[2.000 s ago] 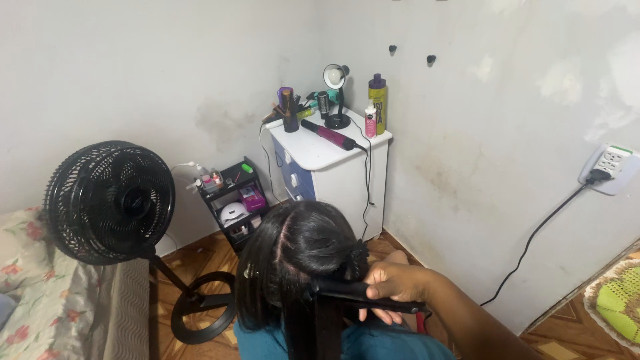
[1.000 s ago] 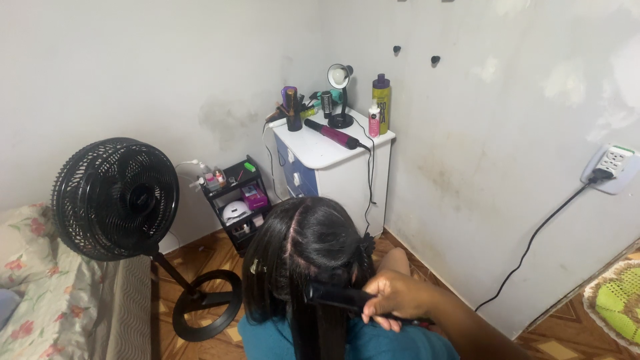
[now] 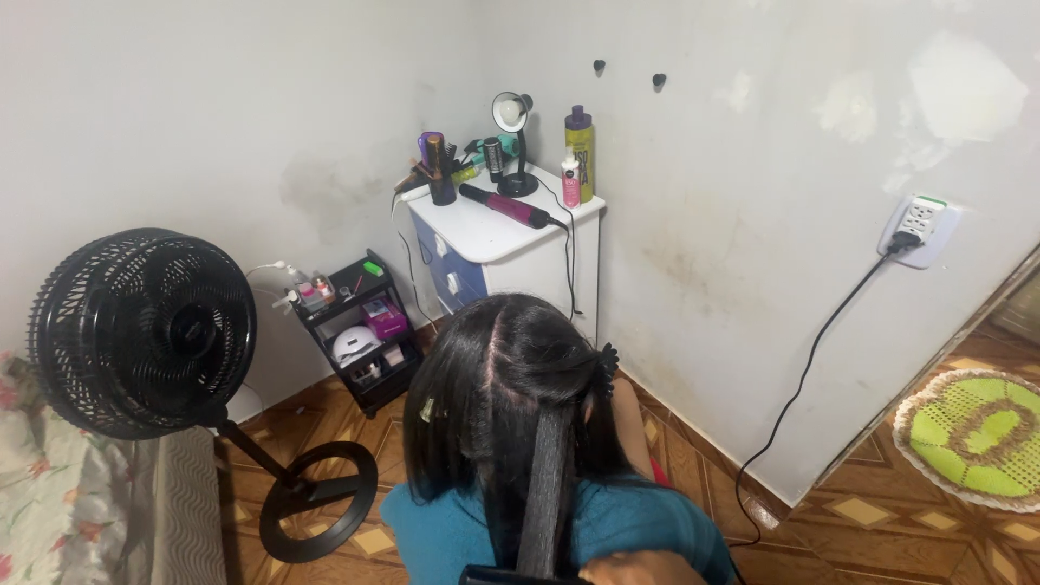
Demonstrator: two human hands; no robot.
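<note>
A person in a teal top [image 3: 439, 528] sits with their back to me, their long dark hair [image 3: 455, 366] parted down the middle. At the bottom edge my right hand [image 3: 642, 569] is closed on a black hair straightener [image 3: 520, 576], only partly in frame. A flat, straight strand of hair [image 3: 546, 487] runs down from the back of the head to the straightener. A black claw clip [image 3: 605, 370] holds hair on the right side, and a small light clip [image 3: 427, 409] sits on the left. My left hand is out of view.
A black fan [image 3: 187, 329] stands at left beside a bed [image 3: 73, 487]. Behind are a black rolling cart [image 3: 382, 349] and a white dresser [image 3: 520, 244] with a purple hot-air brush [image 3: 504, 205], lamp and bottles. A cord [image 3: 800, 390] runs from the wall outlet [image 3: 918, 219] to the floor.
My right hand and the straightener have moved down the hair, from near the back of the head to the bottom edge of the view.
</note>
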